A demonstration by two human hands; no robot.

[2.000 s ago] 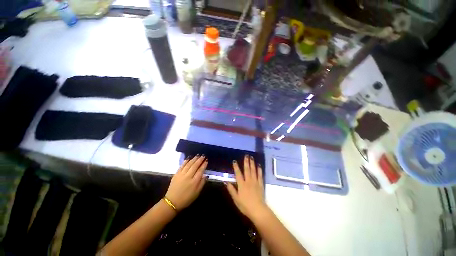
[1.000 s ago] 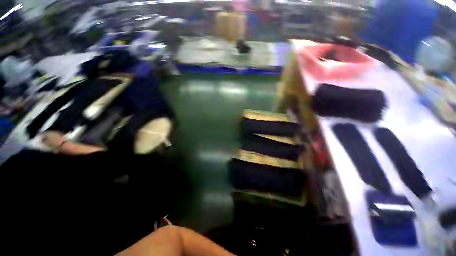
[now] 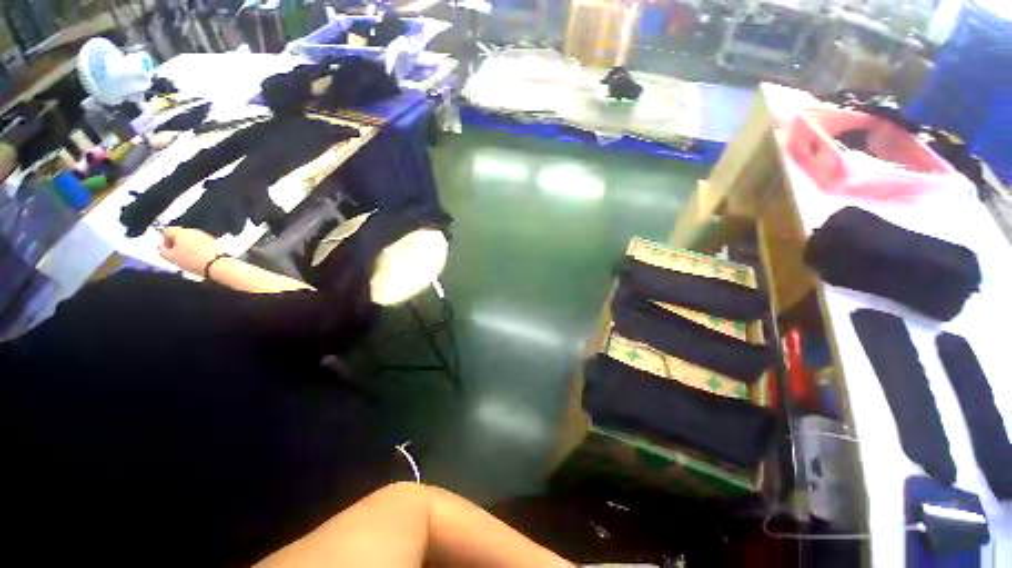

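Neither of my hands is in view; only a bent bare arm of mine shows at the bottom edge, its hand cut off. A low carton (image 3: 666,362) stands on the green floor with several black fabric bundles (image 3: 677,413) lying across it. On the white table at the right lie two black fabric strips (image 3: 904,388), a thick black pile (image 3: 893,262) and a dark blue pad (image 3: 938,555) with a shiny dark device (image 3: 952,517) on it.
A person in black (image 3: 189,411) sits close on the left, one hand at black fabric on another table. A round stool (image 3: 411,267) stands beyond. A pink basket (image 3: 871,155) is at the right table's far end. A white cable hangs near the carton.
My view has swung from the template, where both my hands lay on a black strip, to the aisle at the left. Since the middle frame, the carton and right table sit further right in view.
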